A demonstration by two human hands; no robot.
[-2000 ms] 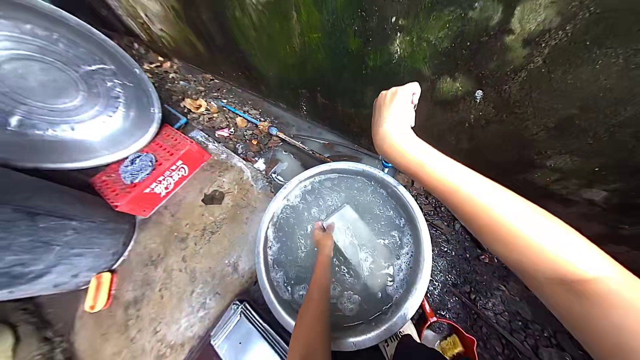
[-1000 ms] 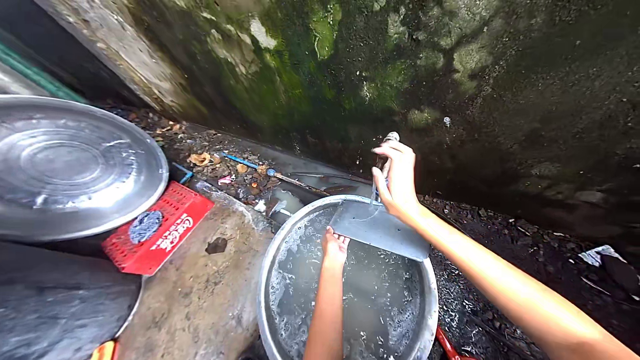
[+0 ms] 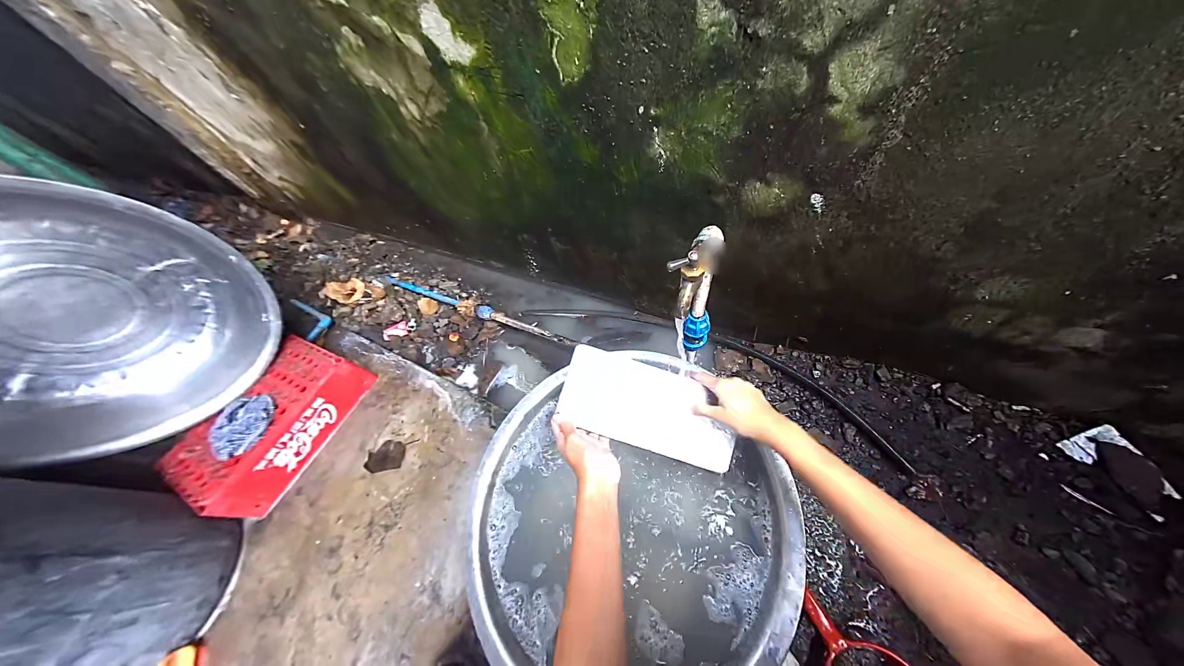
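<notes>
A pale rectangular tray or board (image 3: 643, 407), its exact kind unclear, is held tilted between both hands over a large metal basin (image 3: 786, 564). My left hand (image 3: 589, 455) grips its lower left edge, just above the cloudy, foamy water (image 3: 657, 546). At its right end my right hand (image 3: 735, 405) has hold of the edge, fingers partly hidden. Right behind the board stands a metal tap (image 3: 694, 264) on an upright pipe with a blue fitting (image 3: 695, 330). A thin stream of water falls from the tap toward the board.
A large round metal lid (image 3: 120, 324) rests at left near a red plastic crate (image 3: 277, 435) bearing a scouring pad (image 3: 242, 427). Below is a dark metal pot (image 3: 111, 573). A mossy wall (image 3: 592, 139) rises behind; a black hose (image 3: 832, 398) and a red-handled item (image 3: 837, 638) lie right.
My right hand has left the tap and now holds the right end of the board. Earlier the board was in the basin water; it is now raised above it, beneath the tap.
</notes>
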